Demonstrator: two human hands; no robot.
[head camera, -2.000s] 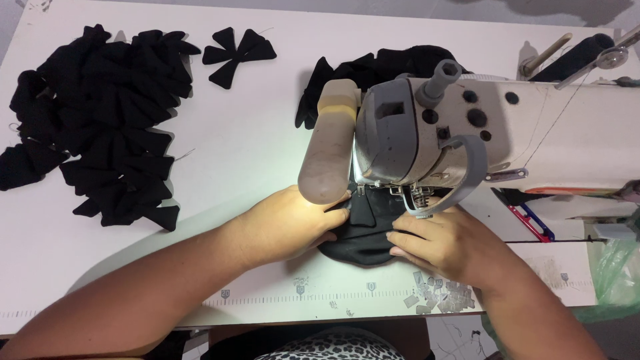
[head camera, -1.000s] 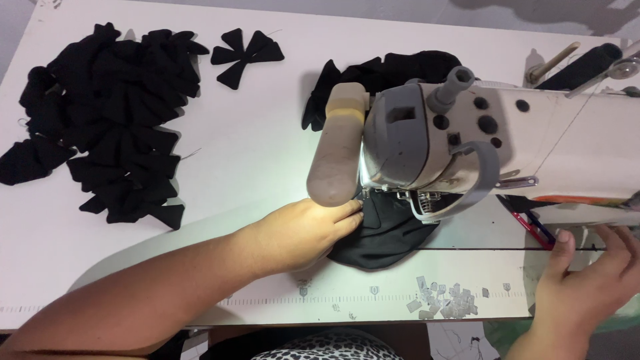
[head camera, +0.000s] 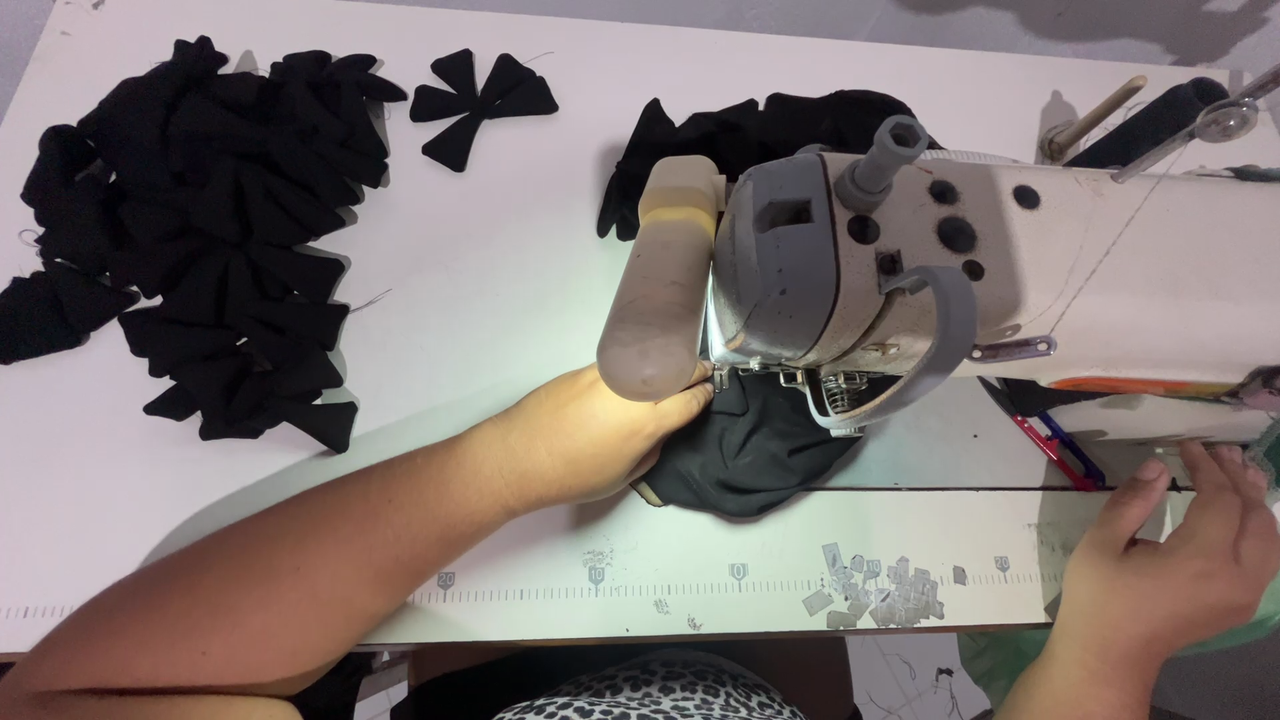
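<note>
My left hand (head camera: 590, 435) rests on the left edge of a black fabric piece (head camera: 755, 450), its fingertips pressing the cloth beside the needle area, partly hidden under the lamp. That cloth lies beneath the head of a white and grey sewing machine (head camera: 930, 240). A rounded lamp (head camera: 655, 300) at the machine's left end lights the cloth. My right hand (head camera: 1175, 550) is off the cloth at the right, fingers apart, holding nothing that I can see, near a pair of red and blue tools (head camera: 1055, 445) whose kind I cannot tell.
A heap of black petal-shaped fabric pieces (head camera: 230, 200) lies at the left, a single one (head camera: 480, 100) beside it. More black fabric (head camera: 750, 130) sits behind the machine. Small grey tags (head camera: 890, 590) lie by the printed ruler at the front edge. A black thread cone (head camera: 1150, 120) stands back right.
My right hand has let go of the black fabric and moved right, past the red and blue tools. My left hand has stayed at the cloth. The small upper piece on it is less visible.
</note>
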